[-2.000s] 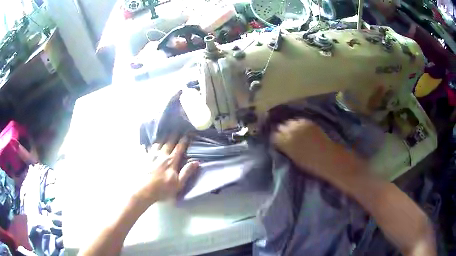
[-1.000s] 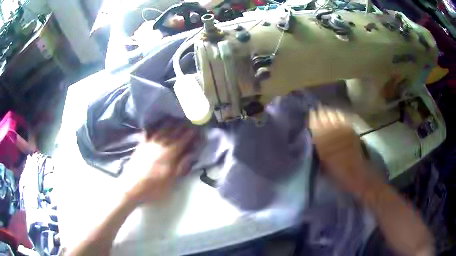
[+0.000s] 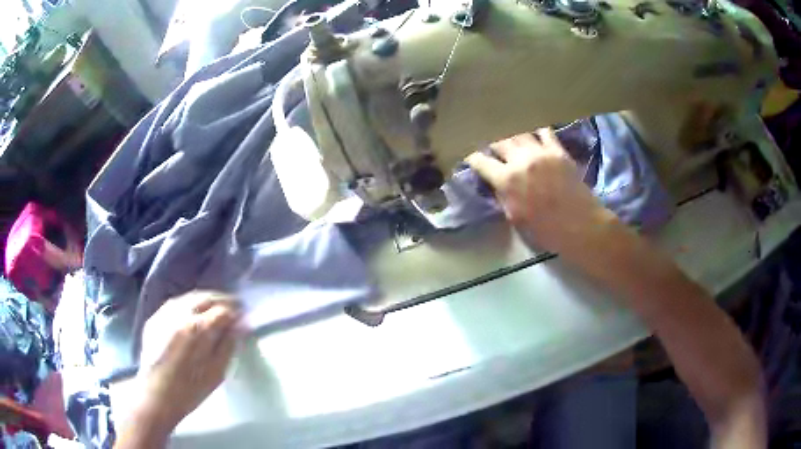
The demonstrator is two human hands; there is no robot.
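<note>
The blue-grey garment (image 3: 189, 167) lies bunched left of and behind the sewing machine head (image 3: 364, 131), with part of it under the arm. My left hand (image 3: 189, 346) pinches the near edge of a flat lavender flap (image 3: 303, 276) at the left front of the bed. My right hand (image 3: 536, 180) rests on cloth under the machine arm, right of the needle area, fingers bent over it; its fingertips are partly hidden. The throat plate (image 3: 408, 237) shows bare beneath the head. The needle is too blurred to tell.
The cream machine arm (image 3: 544, 79) spans the top right. A pale rounded piece (image 3: 300, 171) hangs left of the head. A dark slot line (image 3: 474, 282) crosses the bed. A pink object (image 3: 39, 241) and heaped cloth (image 3: 31, 342) are at the far left.
The garment has moved left and back, baring the throat plate and front bed. My left hand has moved left and nearer, now pinching the flap. My right hand has moved left under the arm.
</note>
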